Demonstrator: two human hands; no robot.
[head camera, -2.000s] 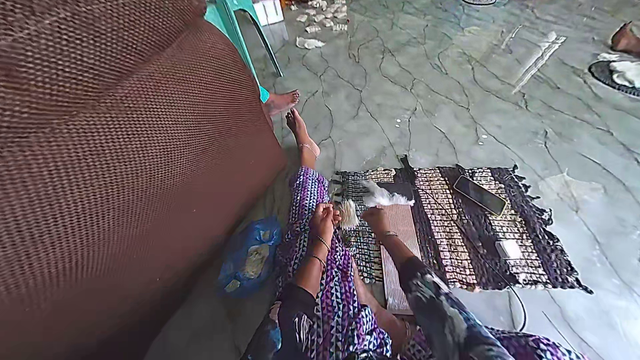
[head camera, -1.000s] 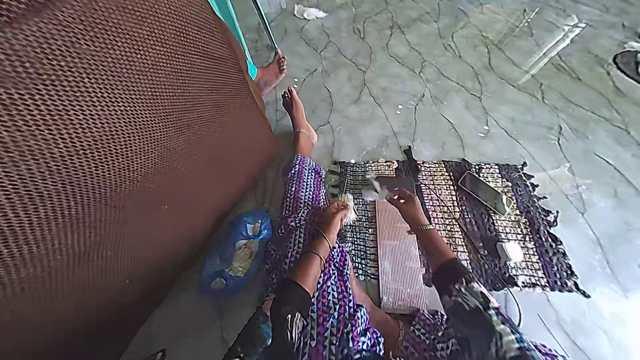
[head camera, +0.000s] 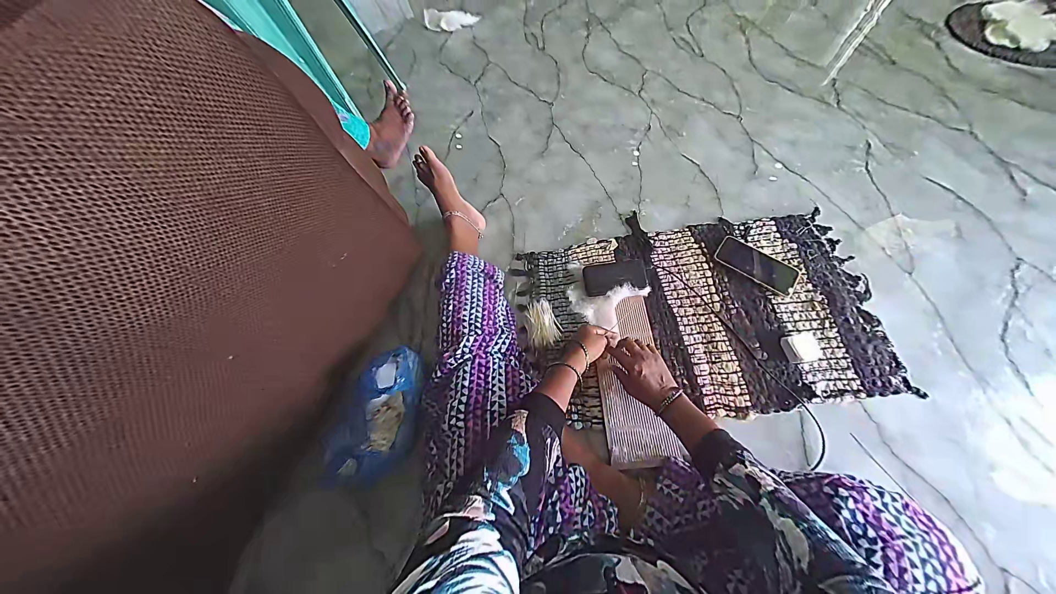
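My left hand (head camera: 592, 340) and my right hand (head camera: 642, 370) meet over a ridged wooden board (head camera: 639, 425). White fluffy fibre (head camera: 601, 305), which looks like cotton, rises from the fingertips of my left hand. My right fingers bend down at the board's surface beside it; whether they pinch something small is hidden. A bundle of pale fibres or sticks (head camera: 542, 323) lies just left of the hands. Behind the fluff is a dark phone-like object (head camera: 615, 278) on the woven rag mat (head camera: 685, 297).
A phone (head camera: 757, 266) and a white charger-like block (head camera: 800, 348) with a cable (head camera: 763, 363) nearby lie on the mat. A blue plastic bag (head camera: 384, 412) sits left of my leg. A large brown woven surface (head camera: 198, 247) fills the left. Another person's foot (head camera: 391, 128) shows behind it.
My hands, apart one second ago, have come together over the board. The pale bundle, earlier at my left hand, now lies apart from it. The white fluff is now at my left fingers.
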